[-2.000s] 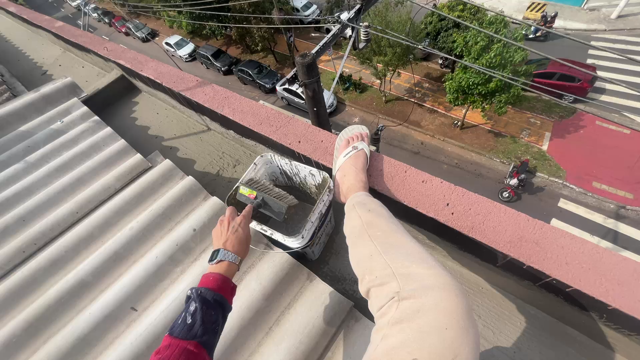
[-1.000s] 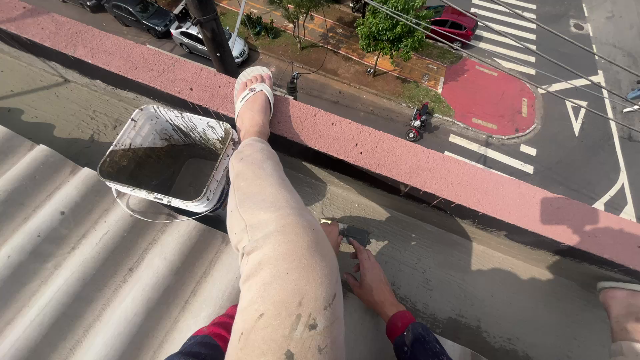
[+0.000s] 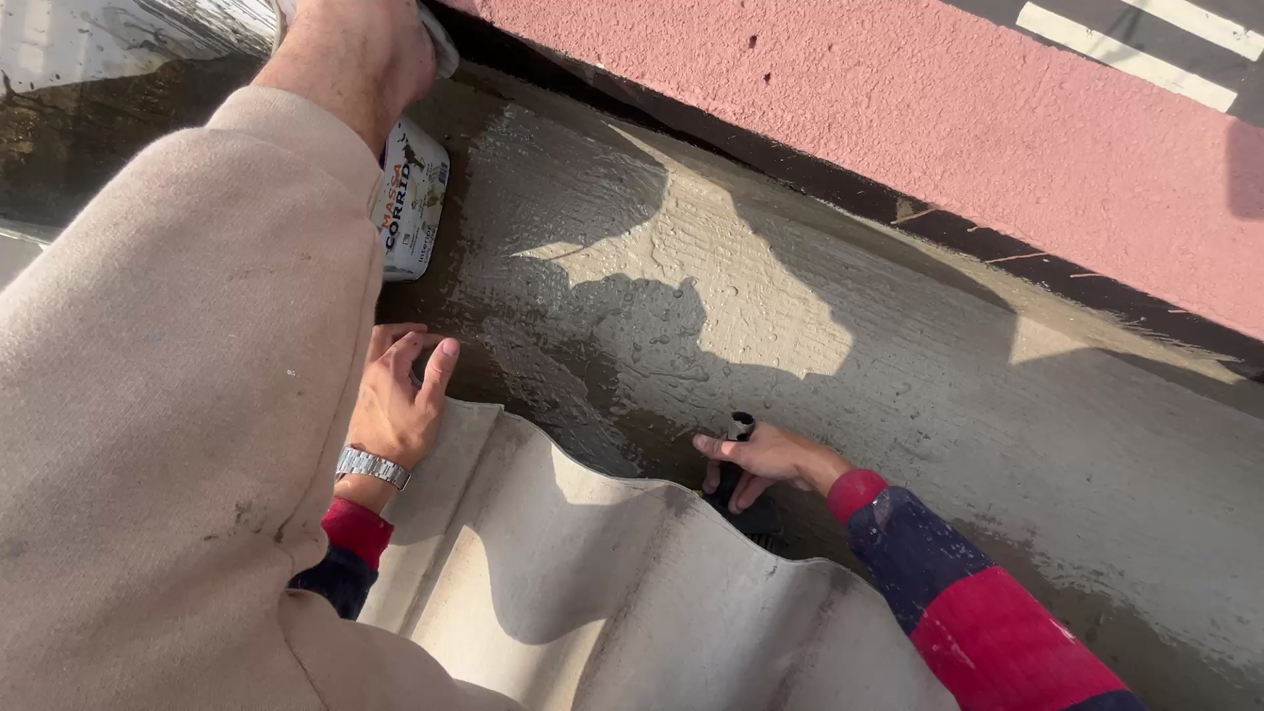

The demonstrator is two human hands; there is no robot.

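Observation:
My right hand [image 3: 775, 459] grips the black handle of a wide brush [image 3: 758, 518], whose head is down at the wavy edge of a corrugated roof sheet [image 3: 592, 573]. Part of the brush is hidden by that edge and my fingers. My left hand [image 3: 400, 395], with a metal watch on the wrist, is at the sheet's left corner beside my leg, thumb and fingers apart; no held object is plain. A wet grey coating [image 3: 731, 296] covers the gutter floor beyond both hands.
A white plastic bucket [image 3: 417, 202] with printed writing stands behind my bent leg [image 3: 188, 336], which covers much of the left side. A pink parapet [image 3: 889, 109] runs along the gutter's outer side, with the street [image 3: 1136, 49] far below. Shadows fall across the coating.
The watch-wearing left hand held the brush in the bucket at first; then both hands were at the brush beside my leg. Now the right hand holds it and the left is apart. The view has moved closer.

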